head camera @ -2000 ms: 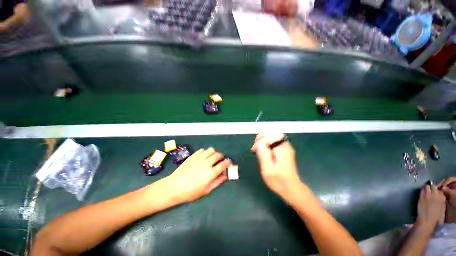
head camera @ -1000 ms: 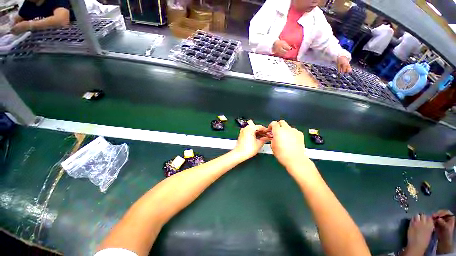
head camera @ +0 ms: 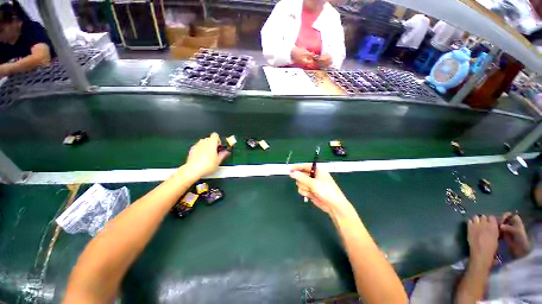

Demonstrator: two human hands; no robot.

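My left hand (head camera: pixel 205 157) reaches over the green belt, its fingers closed on a black device unit with a white and yellow battery (head camera: pixel 231 141); the fingers partly hide the housing. My right hand (head camera: pixel 315 187) is above the near work surface by the white strip and holds black tweezers (head camera: pixel 314 164), their thin metal tip pointing away from me. Another device unit (head camera: pixel 252 143) lies on the belt just right of my left hand. Two units with batteries (head camera: pixel 186 204) (head camera: pixel 213 195) lie close together on the near surface, right of my left forearm.
More units lie on the belt at left (head camera: pixel 75 138) and right (head camera: pixel 337 148). A clear plastic bag (head camera: pixel 95 209) is at left. Small parts (head camera: pixel 456 200) and a neighbour's hands (head camera: pixel 484 233) are at right. Across the line are a blister tray (head camera: pixel 215 71) and a person (head camera: pixel 304 35).
My hands were together over the white strip and are now apart. My left hand has moved left onto a unit on the belt. The tweezers now show clearly in my right hand.
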